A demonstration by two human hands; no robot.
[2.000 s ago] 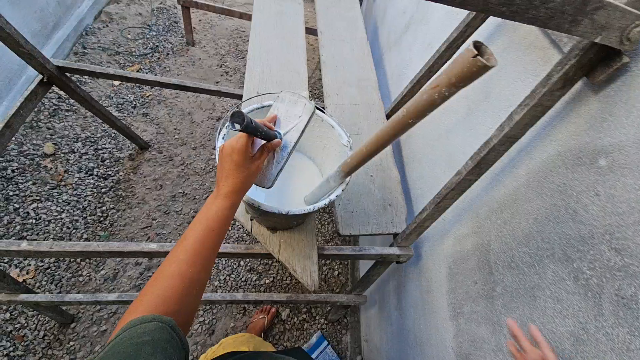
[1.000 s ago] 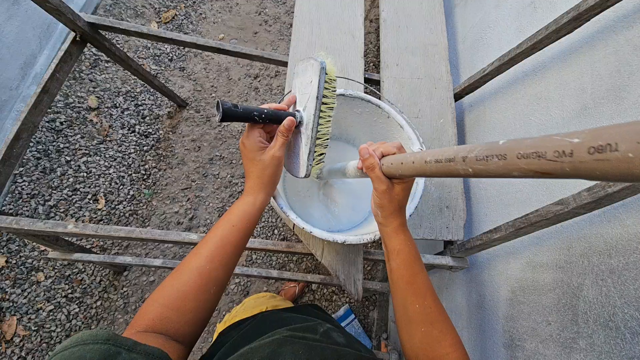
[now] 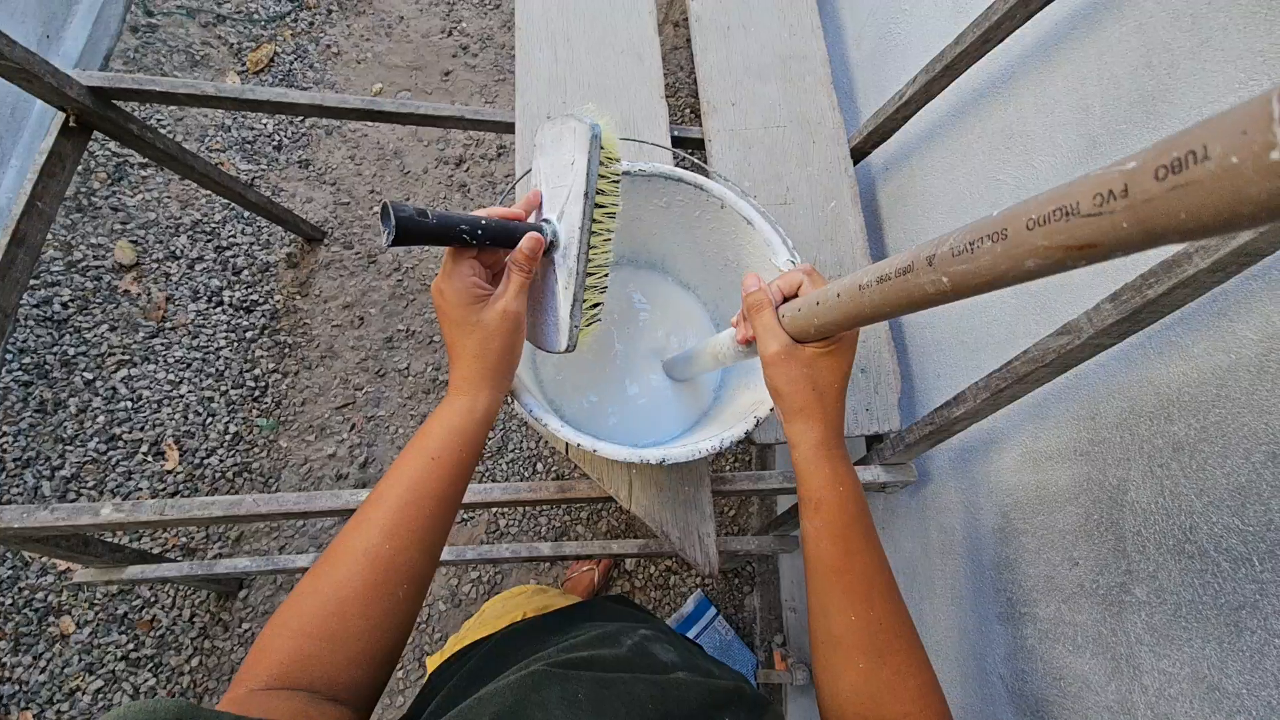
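Note:
My left hand (image 3: pixel 490 290) grips the black handle of a block brush (image 3: pixel 565 230), whose yellowish bristles face right over the bucket's left side. My right hand (image 3: pixel 800 345) is closed around a brown PVC pipe (image 3: pixel 1000 235) near its lower part. The pipe's whitened end dips into milky white liquid (image 3: pixel 635 370) in a round bucket (image 3: pixel 745 430) with a paint-crusted rim. Wooden planks (image 3: pixel 775 150) carry the bucket, and its wire handle rests toward the far side. The pipe's upper end runs out of view at the right.
A weathered wooden scaffold frame surrounds the planks, with a crossbar (image 3: pixel 300 508) nearest me and a slanted brace (image 3: pixel 1080 335) by the rough grey-white wall (image 3: pixel 1120 520). Gravel (image 3: pixel 150 380) covers the ground at the left. A blue and white packet (image 3: pixel 715 635) lies below.
Two seconds ago my right hand was off the pipe; it now holds it. My left hand has turned the brush, which was low over the bucket, onto its edge. The view has shifted closer.

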